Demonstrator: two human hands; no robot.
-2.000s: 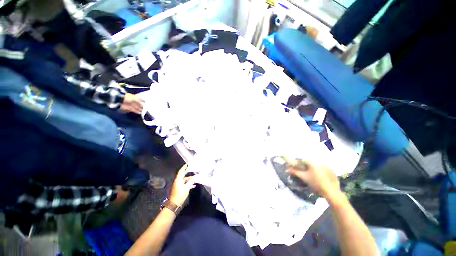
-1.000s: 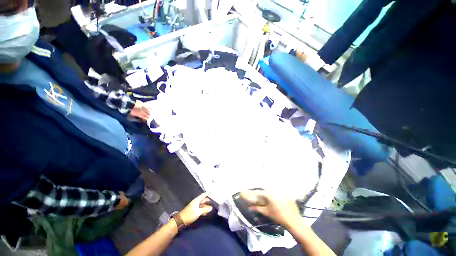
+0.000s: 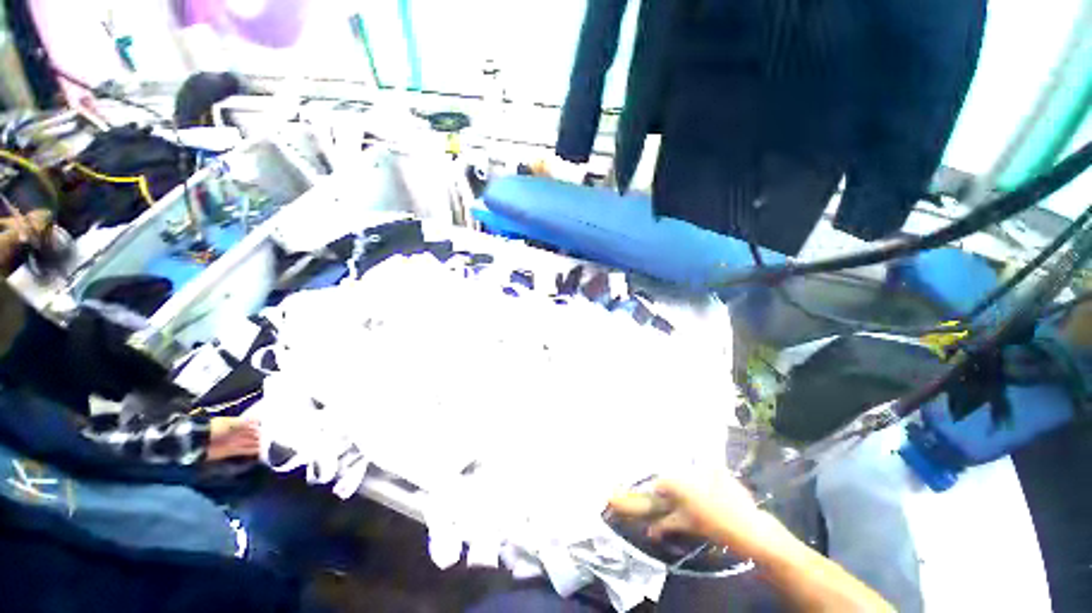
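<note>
A large heap of bright white cut pieces (image 3: pixel 479 383) covers the table in front of me, overexposed, with strips hanging over the near edge. My right hand (image 3: pixel 671 513) is at the near right edge of the heap, closed around the tan-brown handle of the iron (image 3: pixel 635 505). The iron's dark body is mostly hidden by my hand and blurred. My left hand is out of the picture. Small dark pieces (image 3: pixel 587 285) lie along the heap's far edge.
Another person's hand (image 3: pixel 234 439) with a checked cuff rests at the heap's left edge. A blue padded arm (image 3: pixel 599 222) lies behind the table. Dark garments (image 3: pixel 766 120) hang beyond it. Black hoses (image 3: pixel 886 254) cross at right. A trough (image 3: pixel 228 269) stands at far left.
The view has swung up and right. My left hand has gone out of the picture. My right hand, still on the iron, first moved toward the near edge and is now at the near right.
</note>
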